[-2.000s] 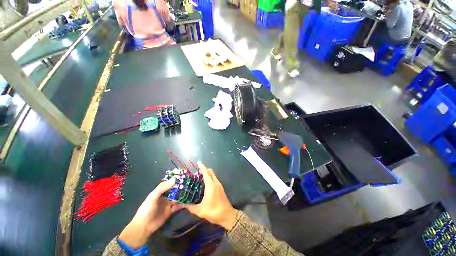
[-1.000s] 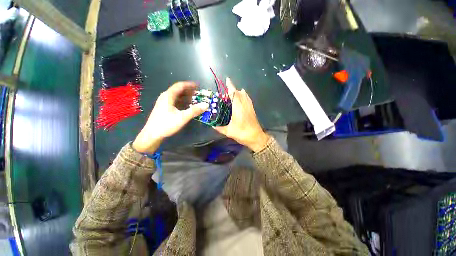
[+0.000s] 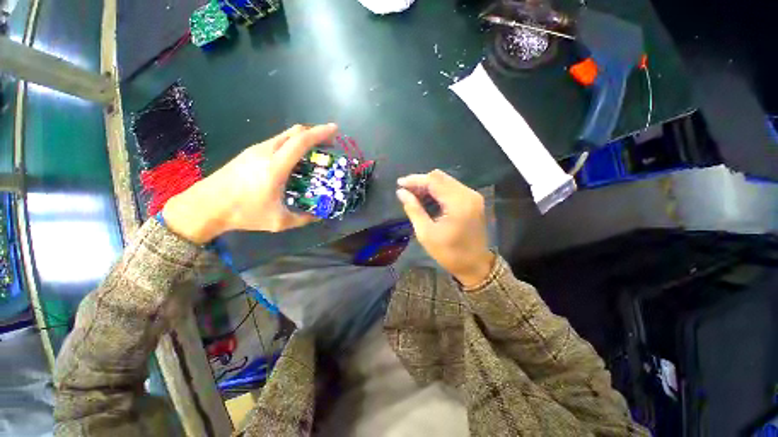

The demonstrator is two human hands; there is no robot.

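My left hand (image 3: 247, 188) holds a circuit board group (image 3: 328, 183) between thumb and fingers, above the bench-top. Its component side, with white, yellow and blue parts, faces up, and thin red wires stick out at its upper right. My right hand (image 3: 444, 213) is off the boards, to their right. Its thumb and index fingertips are pinched close together, with nothing visible between them. Red lead wires (image 3: 173, 177) lie at the bench's left, partly behind my left hand, with black lead wires (image 3: 166, 128) above them.
A white tube-like applicator (image 3: 512, 136) lies right of centre. A blue soldering gun (image 3: 607, 81) with orange trigger lies beyond it, near a round dish (image 3: 522, 44) of silvery scraps. Another green board (image 3: 210, 24) lies at the upper left. A worn edge (image 3: 115, 145) runs down the left.
My right hand has let go of the boards and moved right. My left hand now holds them alone, with the component side turned more upward. The view has shifted over the bench.
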